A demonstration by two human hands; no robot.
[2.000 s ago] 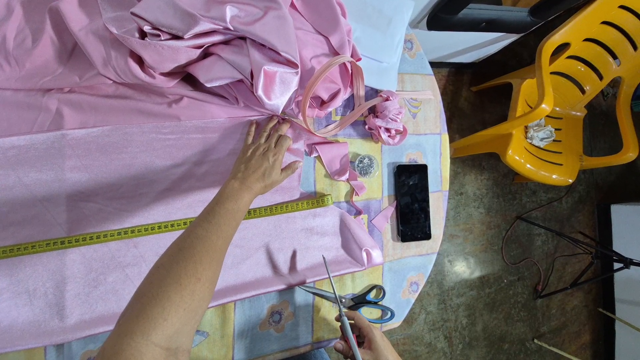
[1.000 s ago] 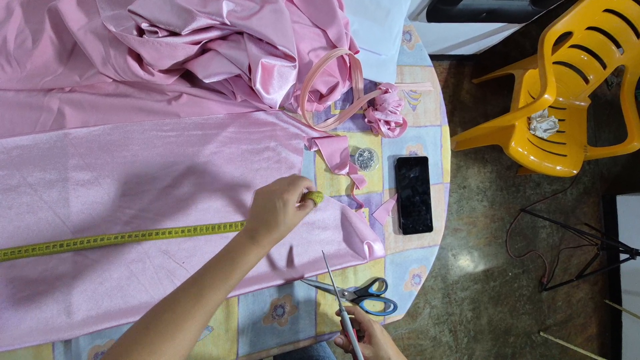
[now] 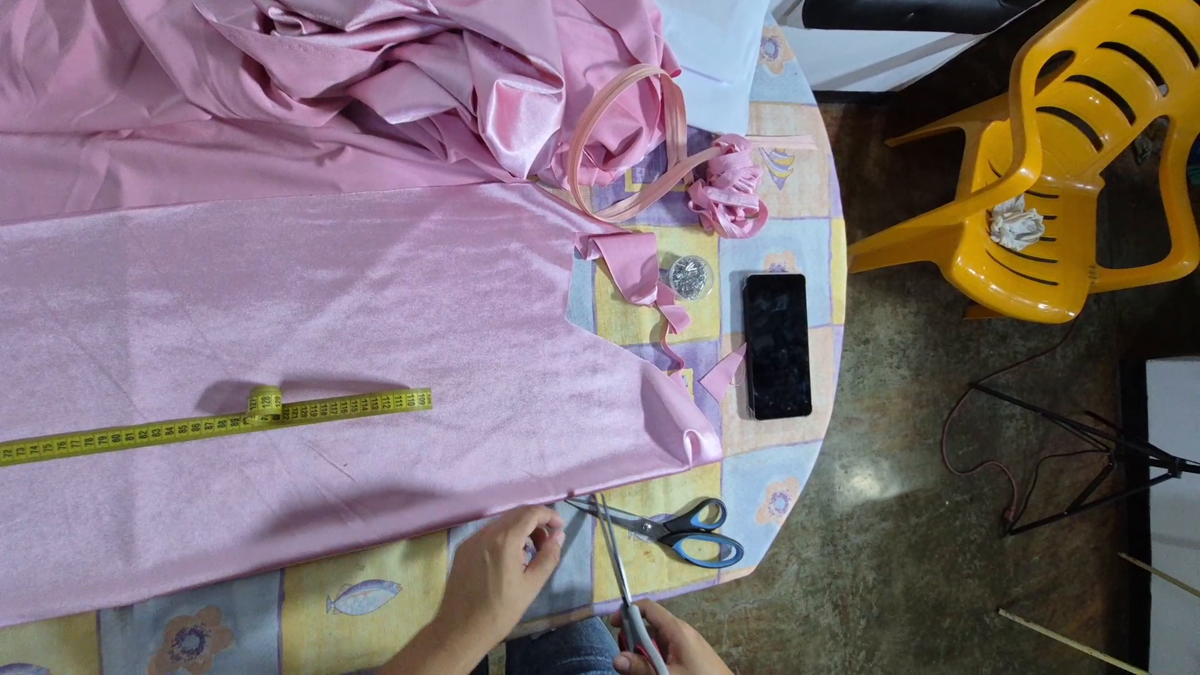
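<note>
My right hand [image 3: 670, 642] grips the handle of a pair of scissors [image 3: 616, 553], blades pointing up toward the lower edge of the pink satin fabric [image 3: 375, 319]. My left hand [image 3: 506, 562] is just left of those blades, at the fabric's edge, fingers curled; whether it pinches the cloth is unclear. On the fabric lies a yellow tape measure [image 3: 169, 431], its end folded over in a small loop. Blue-and-black-handled scissors [image 3: 689, 534] rest on the patterned tablecloth, right of the held pair.
Bunched pink fabric [image 3: 403, 84] covers the upper left. Near it lie a coiled pink strip [image 3: 591, 122], a fabric bundle [image 3: 729, 192], scraps [image 3: 630, 267], a pin container [image 3: 690, 277] and a smartphone [image 3: 777, 347]. A yellow plastic chair [image 3: 1012, 225] and black stand [image 3: 1106, 450] stand beyond the table's edge [image 3: 834, 272].
My left hand has let go of the tape measure and moved down to the fabric's lower edge. The tape's end now lies folded farther left. My right hand still holds the scissors.
</note>
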